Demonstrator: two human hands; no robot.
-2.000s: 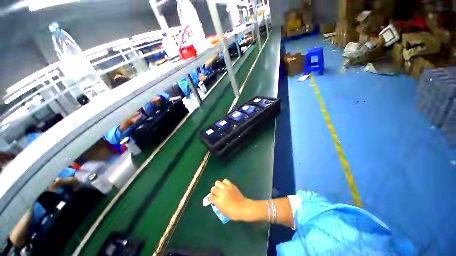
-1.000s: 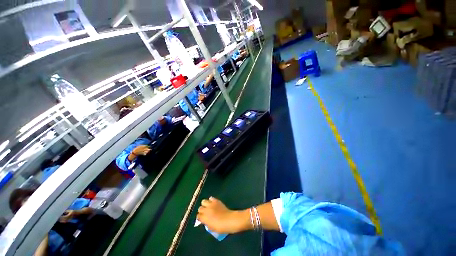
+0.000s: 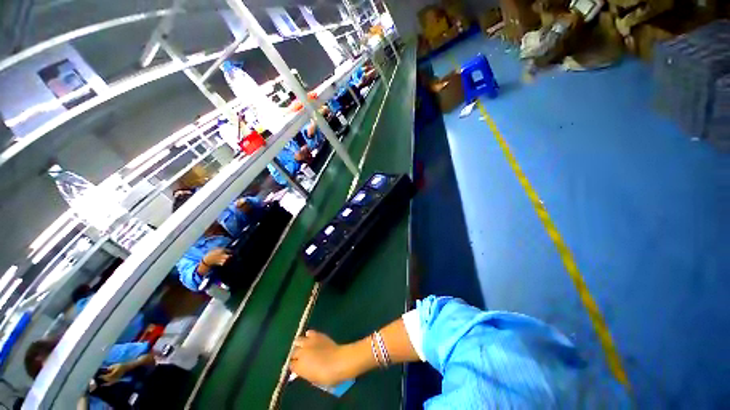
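My right hand (image 3: 318,359) is at the lower middle, over the green work surface beside the pale rail, with bracelets on its wrist. Its fingers are closed on a light-blue squarish object, likely the dispenser bottle (image 3: 342,387), mostly hidden under the hand; a small white bit shows at the fingertips. Ahead of the hand, a stack of black phone trays (image 3: 358,229) lies at a slant, its top slots holding dark phones with small white or bluish labels. My left hand is not in view.
A pale rail (image 3: 300,324) runs along the green surface. A white overhead shelf (image 3: 172,232) with posts stands to the left. Workers in blue smocks (image 3: 192,260) sit beyond, with black trays. To the right are blue floor (image 3: 496,216), a yellow line, a blue stool (image 3: 479,76) and cartons.
The view has turned, so the tray stack shows further left. My right hand shows lower and further left, still closed around the light-blue object, which is now more hidden.
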